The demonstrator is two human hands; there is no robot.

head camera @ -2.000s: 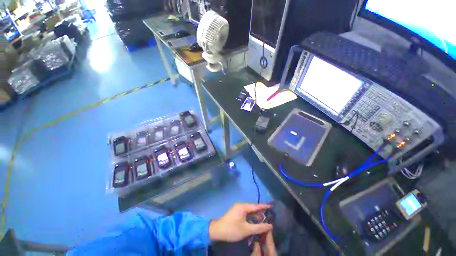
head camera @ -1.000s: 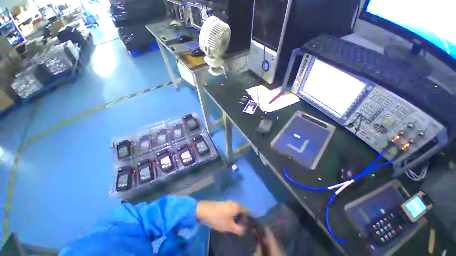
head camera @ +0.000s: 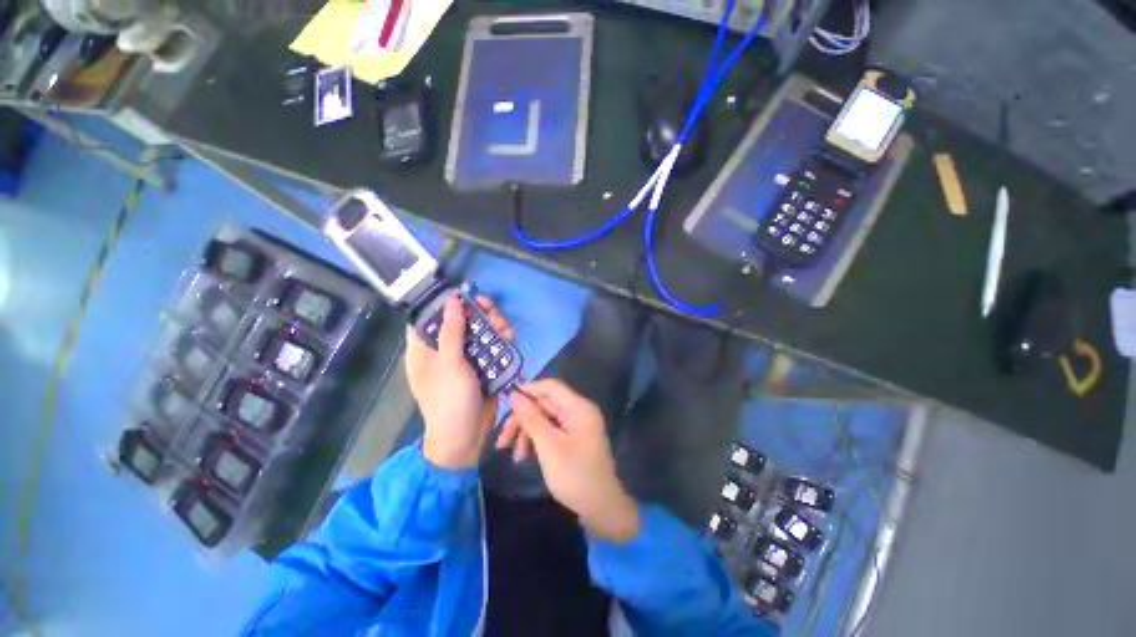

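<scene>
My left hand [head camera: 451,373] holds an open flip phone [head camera: 481,344] over my lap, its thumb on the keypad side. The phone's screen half [head camera: 384,249] points up and left and looks pale. My right hand [head camera: 561,438] is at the phone's lower end, its fingers pinching a small dark piece there, probably a cable plug. A second open flip phone [head camera: 810,214] with a lit screen lies on the right coupler plate [head camera: 860,268]. The left coupler plate [head camera: 521,106] has no phone on it.
A blister tray of phones [head camera: 268,373] stands left below the bench; another tray [head camera: 860,498] is below right. Blue cables [head camera: 579,239] cross the mat. A dark mouse [head camera: 669,118], closed phone [head camera: 402,122], white stick [head camera: 995,251], orange strip [head camera: 951,184] and yellow loop [head camera: 1081,368] lie on the bench.
The view has turned down and right. The phone in my hands now shows open; my left hand holds it and my right hand is at its lower end.
</scene>
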